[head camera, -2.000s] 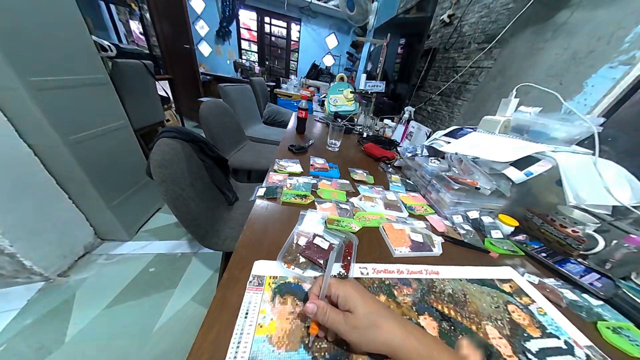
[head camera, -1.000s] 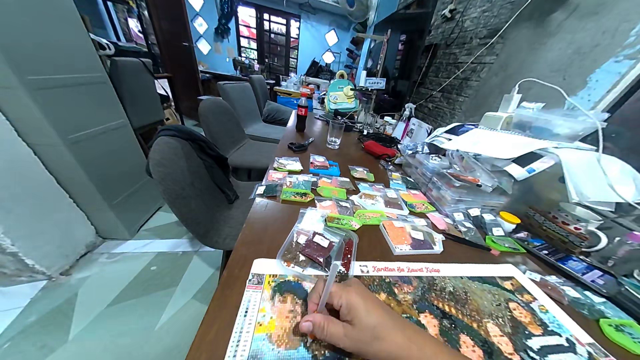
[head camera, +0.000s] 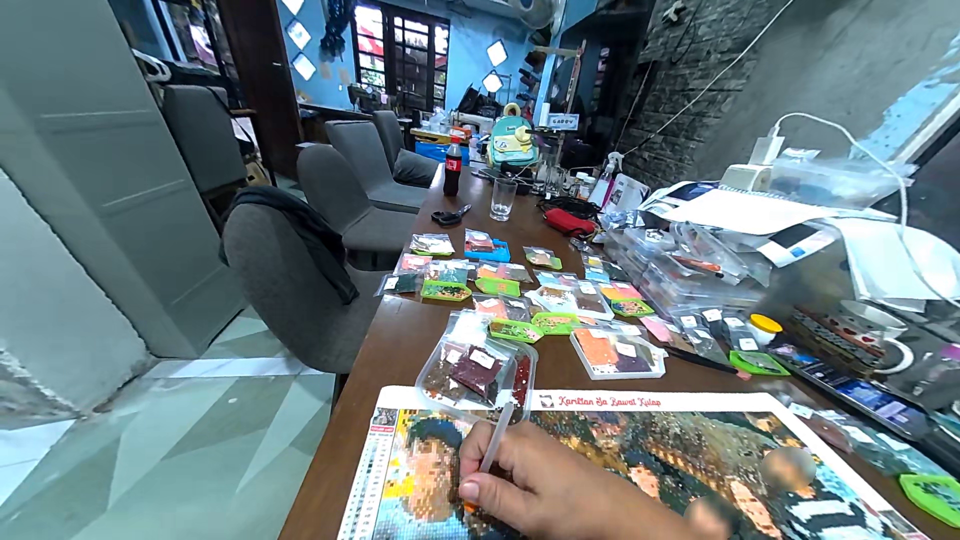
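My right hand (head camera: 525,480) holds a translucent pen-shaped applicator (head camera: 498,438) between thumb and fingers, over the left part of a diamond painting canvas (head camera: 660,400). The pen leans with its upper end away from me; its lower end is hidden by the fingers. Just beyond the hand lies a clear plastic tray (head camera: 429,375) with bags of beads, one of them dark red (head camera: 474,369), and loose red beads (head camera: 520,381) at its right side. To its right is another clear container with orange and dark bead bags (head camera: 618,352). My left hand is not in view.
Green bead trays (head camera: 446,291) and small bags cover the table's middle. Farther back stand black-handled scissors (head camera: 450,216), a glass (head camera: 502,199) and a cola bottle (head camera: 452,166). At the right are stacked plastic boxes (head camera: 675,277), a phone (head camera: 862,390) and a mug (head camera: 874,337). Grey chairs (head camera: 289,285) line the left side.
The pen's visible shaft leans more to the right now than one second ago. My right hand stays over the left part of the canvas.
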